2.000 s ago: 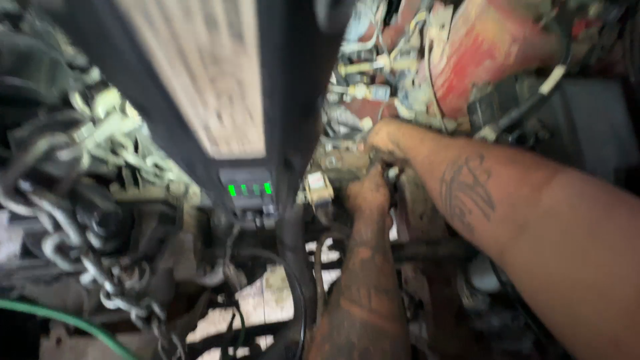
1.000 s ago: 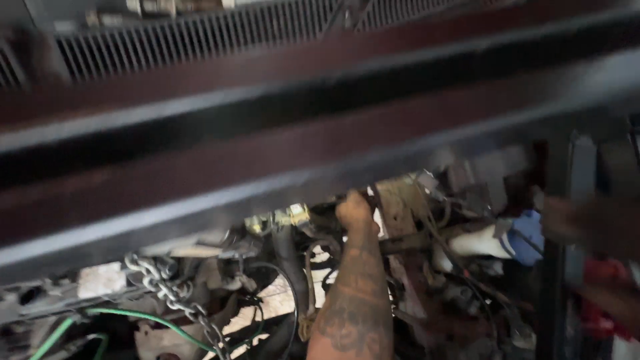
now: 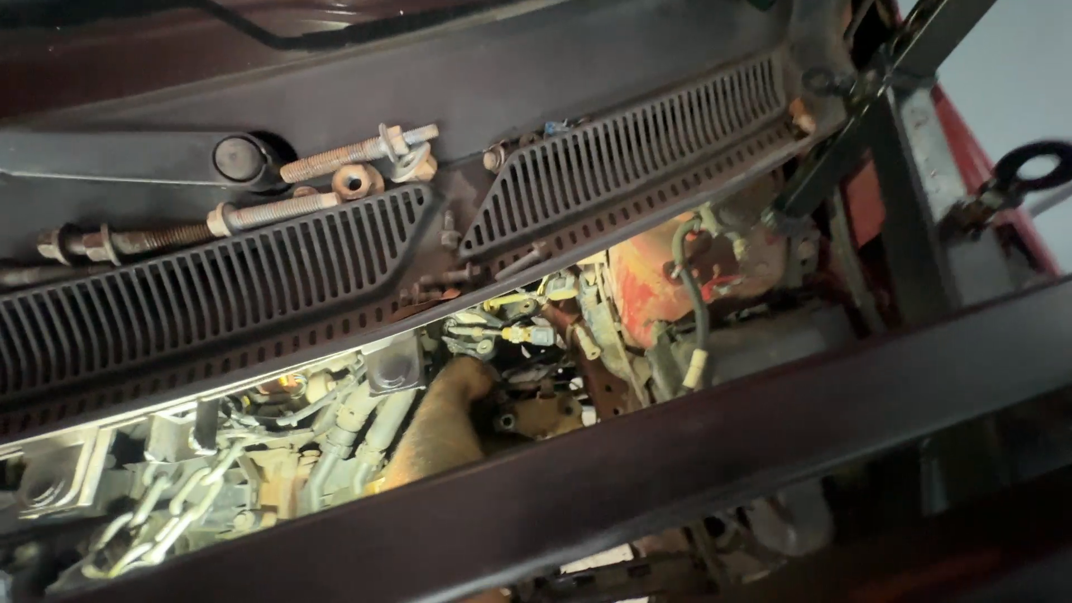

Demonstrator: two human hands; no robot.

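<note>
Behind the dark metal beam (image 3: 586, 494), my left hand (image 3: 444, 414) reaches into the lit engine bay; the beam cuts across the arm. Its fingers are hidden in shadow, so whether they hold anything cannot be told. Just right of it lies a rusty metal bracket (image 3: 540, 416), and left of it run pale hoses (image 3: 385, 431). Wiring connectors (image 3: 528, 335) sit above and to the right of the hand. My right hand is out of view.
Rusty bolts (image 3: 280, 209) and a nut (image 3: 358, 180) lie on the cowl beside the slotted grille (image 3: 276, 285), near the wiper arm (image 3: 126, 155). A steel chain (image 3: 180, 502) hangs at lower left. Dark metal struts (image 3: 909, 209) stand at right.
The view has swung up towards the cowl. My right hand, beside the left two seconds ago, has left the view. My left hand is now largely behind the beam.
</note>
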